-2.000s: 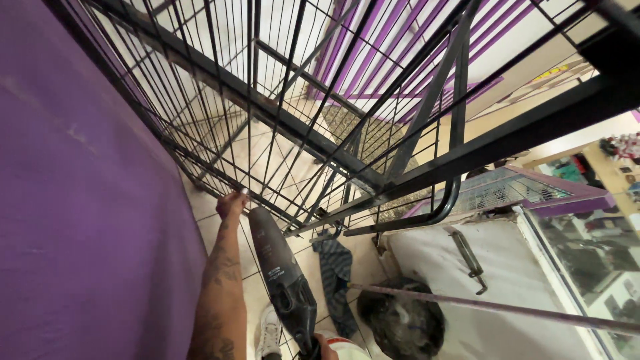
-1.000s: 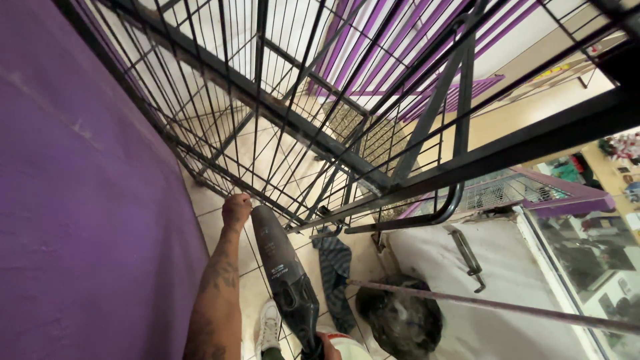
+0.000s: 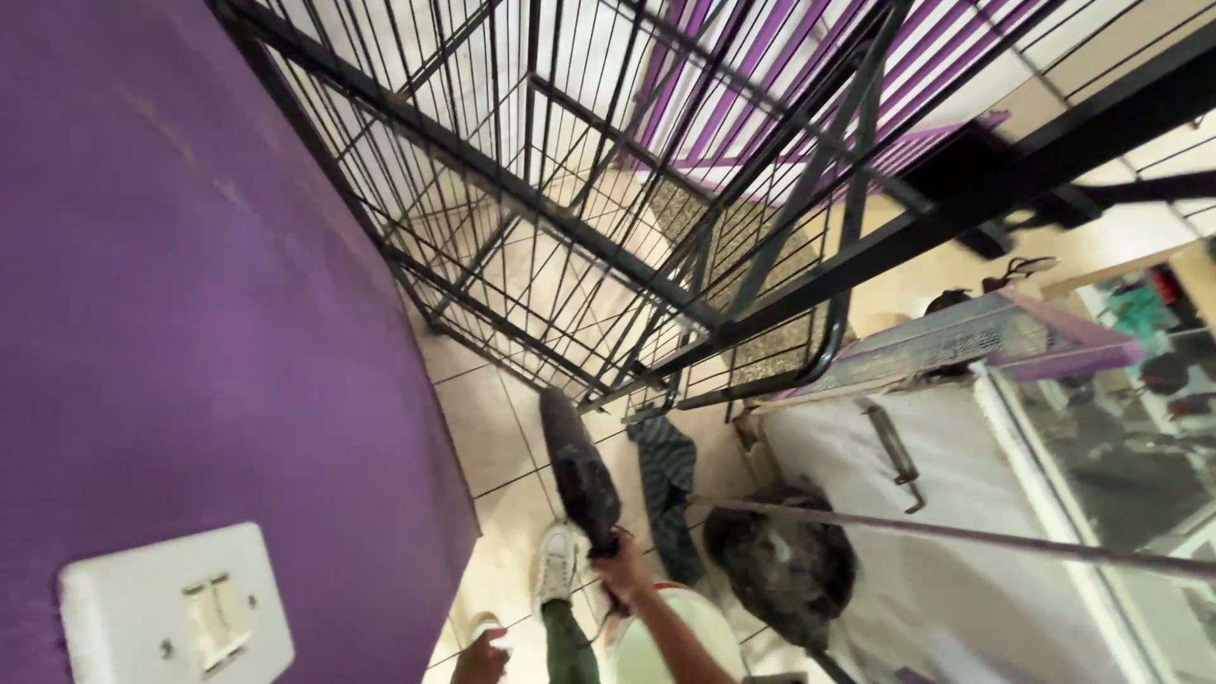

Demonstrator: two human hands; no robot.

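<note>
My right hand is closed around the handle of a dark handheld vacuum cleaner, whose nozzle points toward the lower edge of a black wire cage. Low in the view, near my shoe, my left hand is partly cut off by the frame; nothing shows in it, and its fingers are hard to make out. A dark patterned cloth lies on the tiled floor right of the vacuum. Just right of my right forearm stands a pale bucket with a red rim.
A purple wall with a white light switch rises on the left. A dark bag stands on the floor, with a pole crossing above it. At right are a white panel with a metal bolt and a glass case.
My left hand has left the cage's lower edge and come down toward the bottom of the view. The vacuum has moved slightly away from that spot. The view has shifted, showing the light switch.
</note>
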